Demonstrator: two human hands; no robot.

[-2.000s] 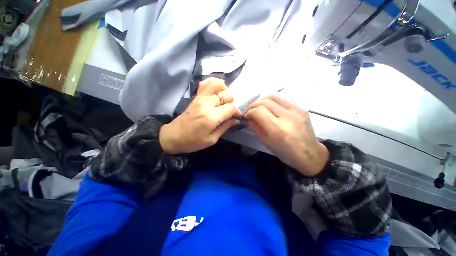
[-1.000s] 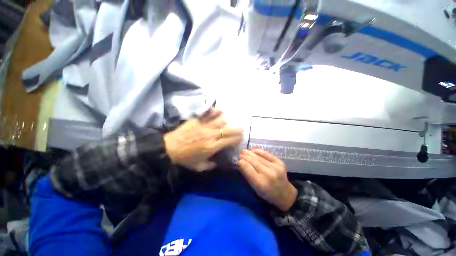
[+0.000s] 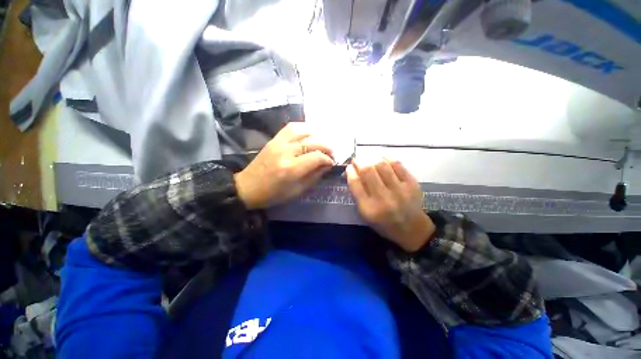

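A light grey garment with dark grey bands lies heaped on the white machine table, left of the needle area. My left hand pinches a small dark edge of cloth at its fingertips, near the ruler-marked front edge. My right hand pinches the same small dark edge from the right, its fingertips almost touching the left ones. Most of the pinched piece is hidden by the fingers. The presser foot and needle area is behind the hands, washed out by lamp glare.
The white machine head with JACK lettering spans the upper right. A dark cylinder hangs right of the needle. A black-tipped lever is at the right front edge. A brown board is at far left. Loose grey cloth lies below the table edge.
Both hands have moved slightly up from the front edge and the cloth between them is now nearly hidden. The garment's squared, stitched part lies flatter beside my left hand. The camera view has shifted.
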